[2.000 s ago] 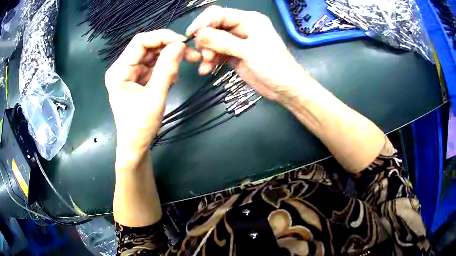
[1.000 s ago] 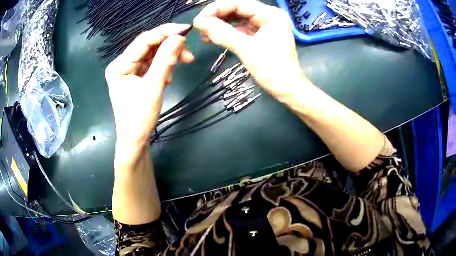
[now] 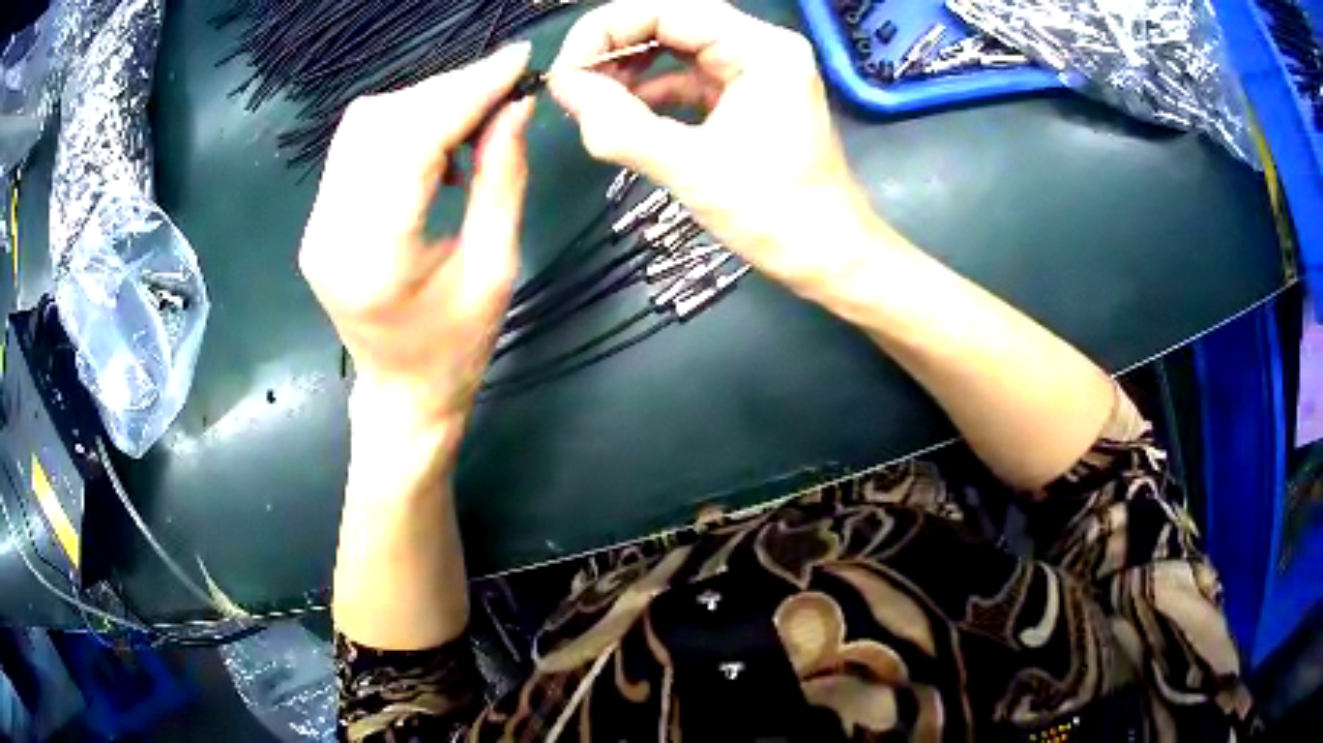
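Note:
My left hand [image 3: 421, 240] pinches a small dark piece [image 3: 534, 83], apparently the end of a black cable; its rest is hidden by the hand. My right hand [image 3: 733, 145] holds a slim silver metal connector [image 3: 627, 55] between thumb and fingers, its tip close to the dark piece. Whether the two touch is unclear. Below the hands, a bundle of finished leads [image 3: 595, 349] lies on the dark green bench top, silver plugs fanned to the upper right; my left hand covers their other ends.
A loose black cable pile [image 3: 377, 51] is at the far side. A blue tray [image 3: 929, 99] holds black and silver parts, with a clear bag of connectors [image 3: 1110, 58] on it. A long clear bag [image 3: 131, 319] and a black box [image 3: 58, 421] are at left.
My left fingers have opened out a little and shifted at the dark piece. The silver connector now shows in my right fingers. The hands stay close together above the leads.

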